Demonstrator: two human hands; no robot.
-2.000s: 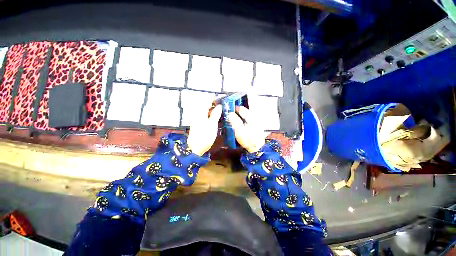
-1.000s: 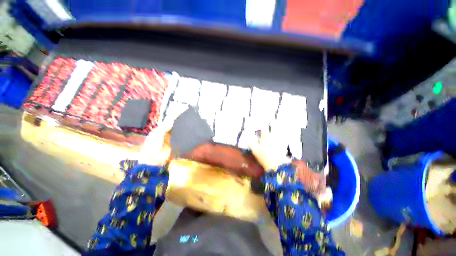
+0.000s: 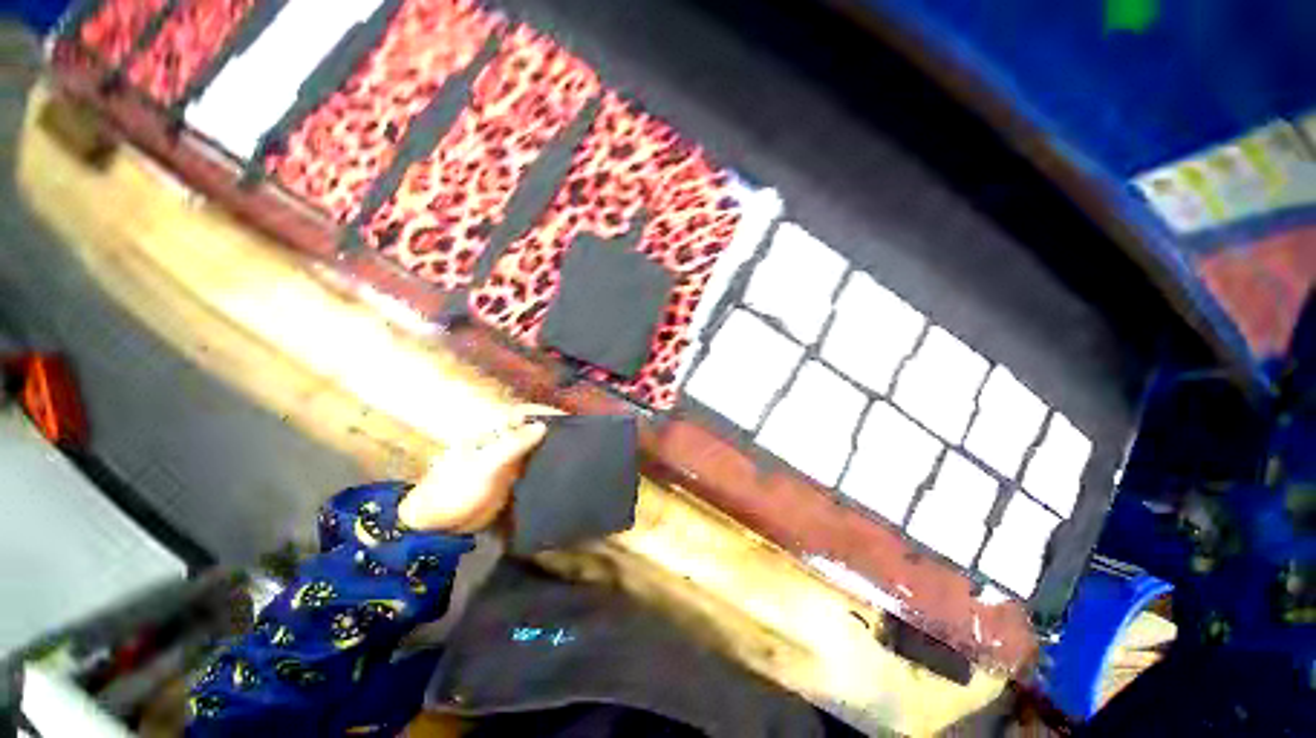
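My left hand (image 3: 465, 476) is at the front edge of the board and holds a dark grey square piece (image 3: 577, 482) by its left side. Another dark square piece (image 3: 609, 300) lies on the leopard-print panels (image 3: 491, 173). White square pieces (image 3: 805, 421) lie in two rows on the dark grey sheet (image 3: 924, 245). My right hand is not in view.
The red-brown board (image 3: 787, 487) is fronted by a pale wooden edge (image 3: 260, 325). A white panel (image 3: 289, 72) lies among the leopard ones. A blue tub (image 3: 1104, 634) stands at the lower right, a white surface (image 3: 87, 519) at the left.
The view has turned and shifted left. My left hand with the dark piece has drawn back from the sheet to the wooden edge. My right hand has gone out of view.
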